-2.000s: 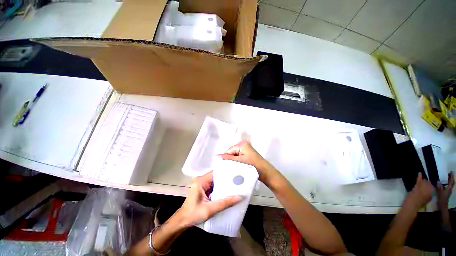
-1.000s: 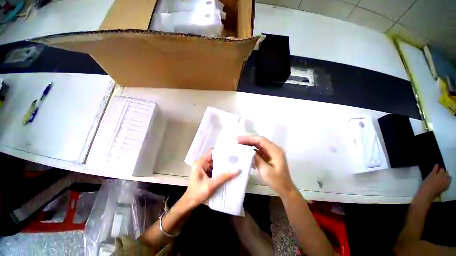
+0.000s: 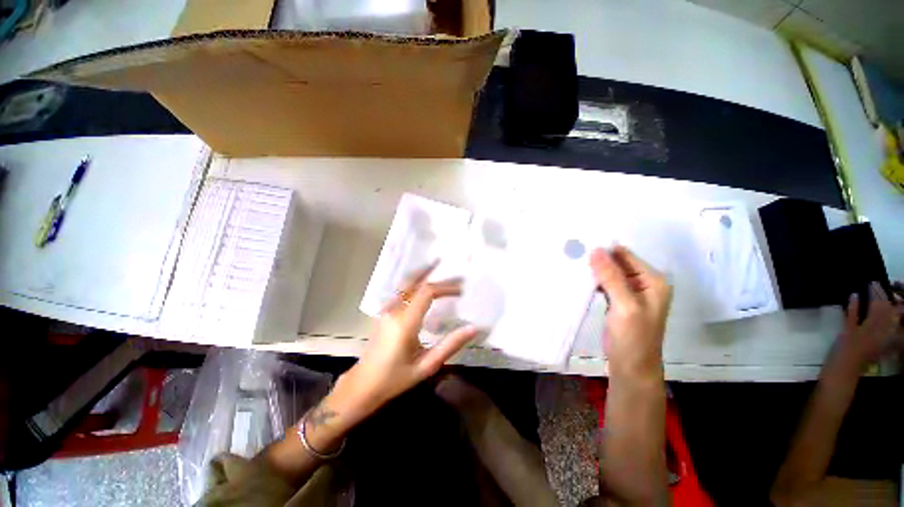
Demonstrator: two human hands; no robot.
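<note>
A white sleeve with a grey round spot (image 3: 545,307) is low over the table in front of me. My right hand (image 3: 626,297) pinches its upper right corner between thumb and fingers. My left hand (image 3: 416,332) is off the sleeve, to its left, with fingers spread and nothing in it. A white tray with a moulded hollow (image 3: 401,253) lies behind my left hand, partly covered by its fingers. White shapes between tray and sleeve are washed out and hard to tell apart.
An open brown carton (image 3: 327,104) stands at the back, a black box (image 3: 541,87) beside it. A ribbed white stack (image 3: 233,262) is left, a pen (image 3: 76,176) farther left. A filled white tray (image 3: 735,262) and black boxes (image 3: 798,253) lie right, near another person's hand (image 3: 872,322).
My left hand has let go of the white sleeve and opened. My right hand has moved right with the sleeve. The view has shifted, with the carton now higher in the frame.
</note>
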